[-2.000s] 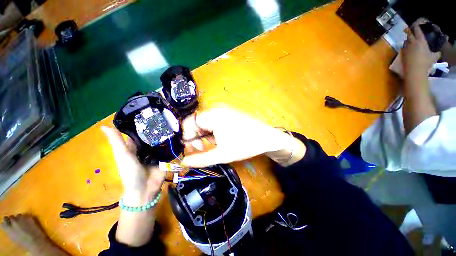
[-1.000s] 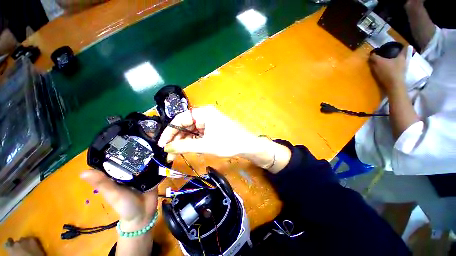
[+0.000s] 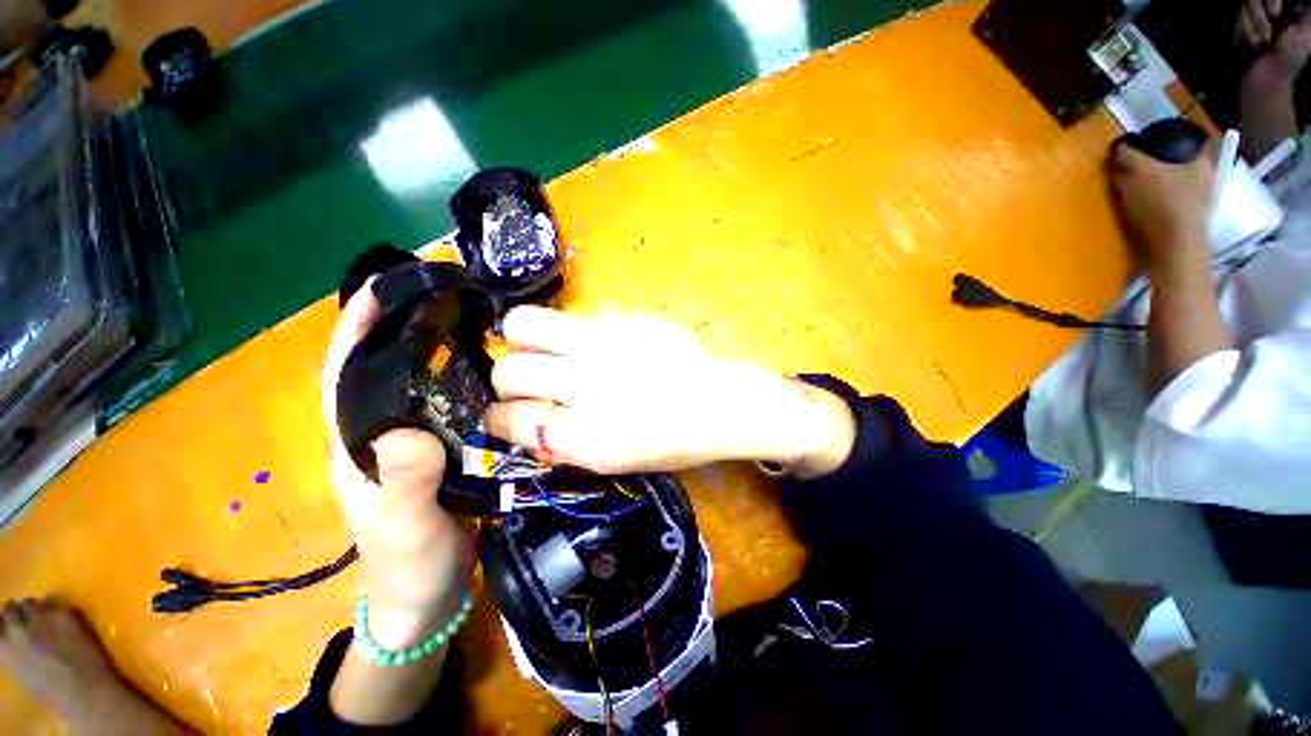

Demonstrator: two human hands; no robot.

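My left hand (image 3: 410, 532), with a green bead bracelet, grips a black camera head (image 3: 396, 360) tilted so its open side and circuit board (image 3: 449, 391) face right. My right hand (image 3: 618, 396) has its fingers at the head's open side, on thin wires; what the fingertips pinch is hidden. A white plug connector (image 3: 506, 496) and coloured wires lie between the head and the camera body (image 3: 597, 582). The body is white outside with a black open cavity holding a silvery cylinder (image 3: 551, 562). It sits near my lap.
Another camera head (image 3: 509, 233) stands beyond my hands. Black pigtail cables lie left (image 3: 245, 587) and right (image 3: 1028, 306) on the orange bench (image 3: 805, 216). Clear plastic trays (image 3: 86, 273) are at the left. A coworker's hand (image 3: 1167, 201) holds a black part at the right. Another hand (image 3: 58, 661) is lower left.
My left hand has turned the camera head, so its board now faces right instead of up. My right hand has moved from above the wires to the head's open side.
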